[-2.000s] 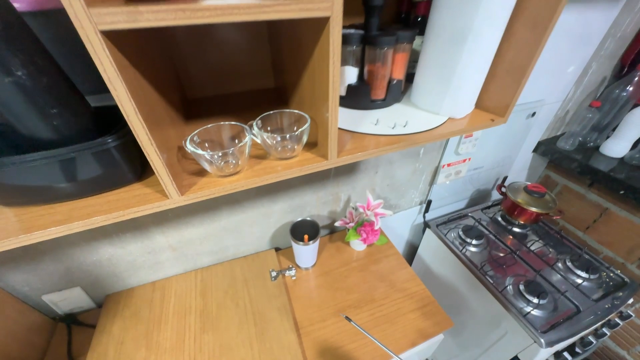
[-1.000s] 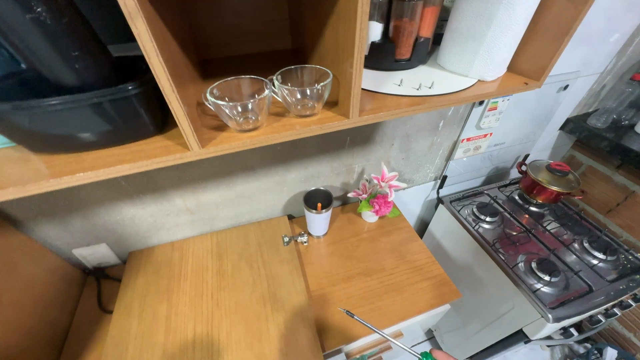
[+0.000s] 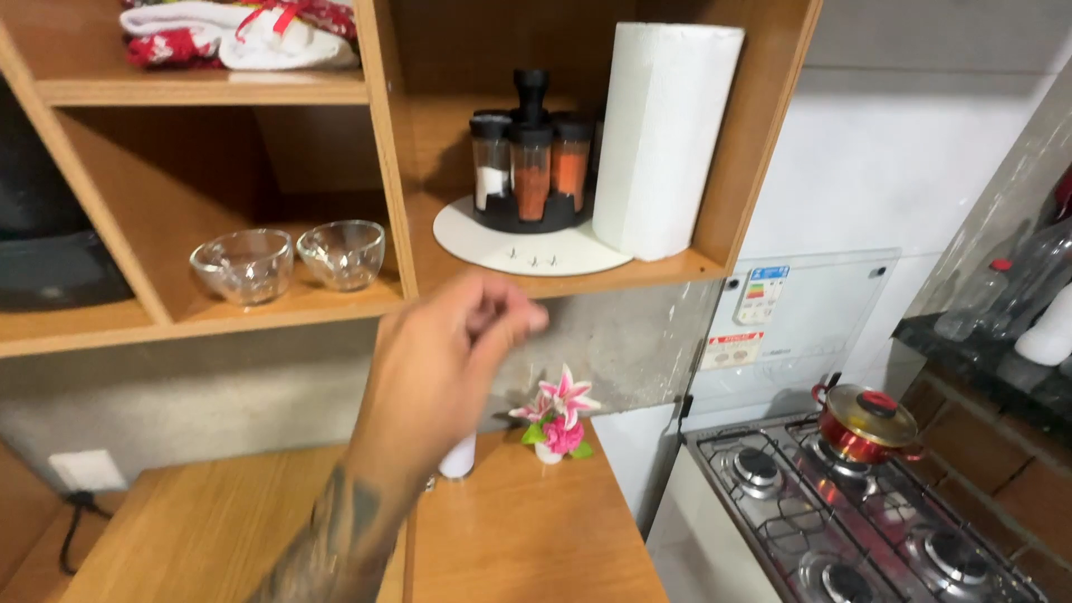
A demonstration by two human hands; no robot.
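Note:
My left hand point(image 3: 456, 360) is raised at the centre of the view, coming from the lower left. Its thumb and fingertips are pinched together, blurred, and I see nothing between them. It is in front of the lower edge of the open wooden shelf unit point(image 3: 394, 167), below a round white board point(image 3: 536, 243). Behind my wrist, a white tumbler point(image 3: 458, 461) is mostly hidden on the wooden cabinet top point(image 3: 536, 519). A small pot of pink artificial flowers point(image 3: 559, 427) stands beside it. My right hand is out of view.
Two glass cups point(image 3: 251, 268) sit in the left cubby. A spice rack point(image 3: 529, 167) and paper towel roll point(image 3: 666, 142) stand on the right shelf. At right are a gas stove point(image 3: 754, 511) with a raised glass lid point(image 3: 804, 335) and a red pot point(image 3: 867, 427).
My left hand has come into view from the lower left. The screwdriver seen at the bottom earlier is out of view. The view has shifted, showing more of the shelves.

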